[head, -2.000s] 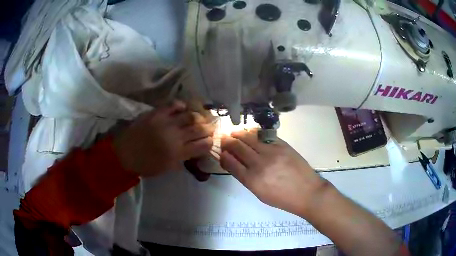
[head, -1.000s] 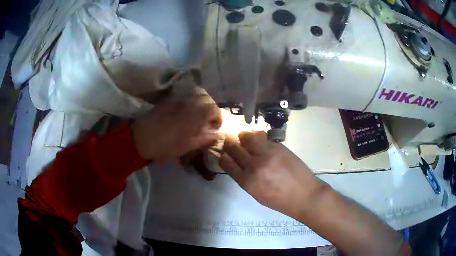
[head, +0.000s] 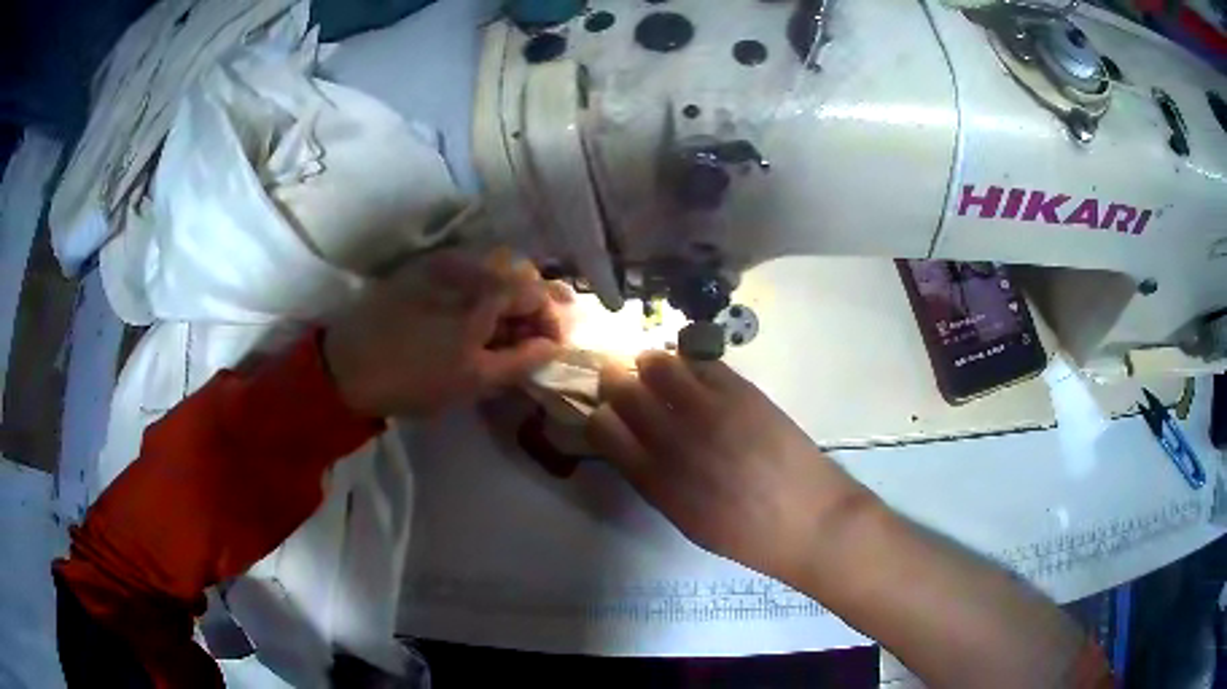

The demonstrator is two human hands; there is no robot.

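Note:
The pale garment (head: 256, 242) lies heaped left of the cream sewing machine (head: 861, 135). A narrow folded garment edge (head: 572, 381) shows between my hands, just in front of the lamp-lit needle area. My left hand (head: 437, 330), in a red-orange sleeve, has its fingers bent at the left of the edge and pinches the cloth there. My right hand (head: 713, 438) holds the edge from the right, its fingertips beside the presser foot area. The needle tip is lost in the glare, and the cloth under my fingers is hidden.
A smartphone (head: 972, 330) with a lit screen lies under the machine arm. Blue thread snips (head: 1175, 440) lie at the far right. A printed tape scale (head: 673, 602) runs along the table's front edge. A dark reddish object (head: 545, 447) shows below my hands.
The view has shifted, so the machine sits further left. My left fingers have lifted and opened slightly, and more of the folded edge shows between the hands. My right hand stays at the cloth.

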